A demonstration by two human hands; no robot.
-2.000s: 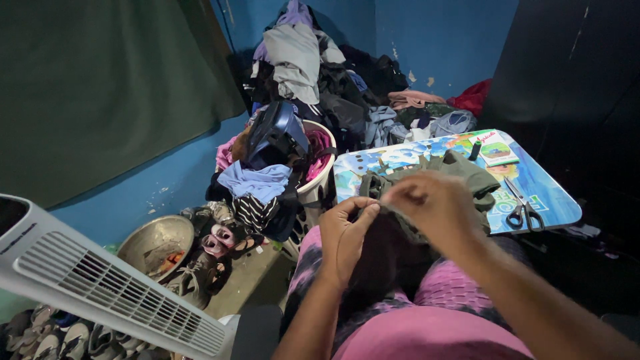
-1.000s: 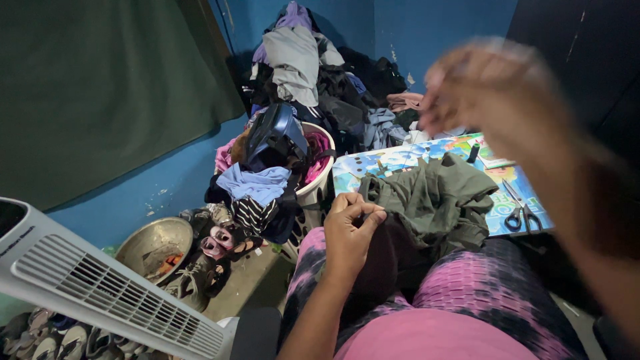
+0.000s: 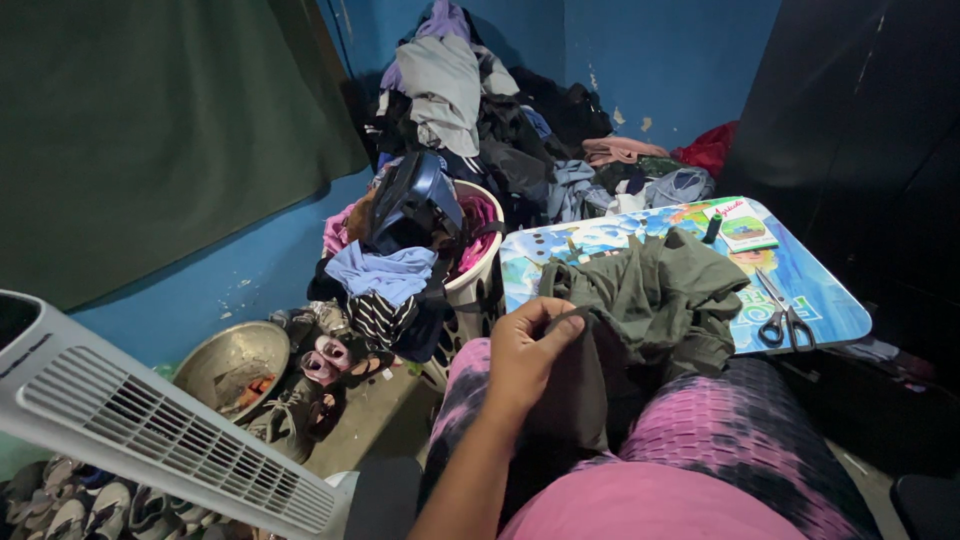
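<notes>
My left hand (image 3: pixel 529 356) pinches an edge of the olive-green cloth (image 3: pixel 660 292) between thumb and fingers, above my lap. The cloth lies bunched over the near part of a small printed table (image 3: pixel 832 300) and hangs down over my knees. My right hand is out of the picture. Scissors (image 3: pixel 784 315) with black handles lie at the table's near right, their blades a little apart. A dark green thread spool (image 3: pixel 713 228) stands beside a small printed packet (image 3: pixel 742 225) at the back of the table.
A white laundry basket (image 3: pixel 480 262) heaped with clothes stands left of the table, before a tall clothes pile (image 3: pixel 442 90). A white tower fan (image 3: pixel 172 427) crosses the lower left. Nearby are a metal basin (image 3: pixel 255 345) and several shoes (image 3: pixel 112 510) on the floor.
My right hand was at the cloth beside my left, then lifted up and right in a blur, and is now out of view. The left hand keeps its pinch.
</notes>
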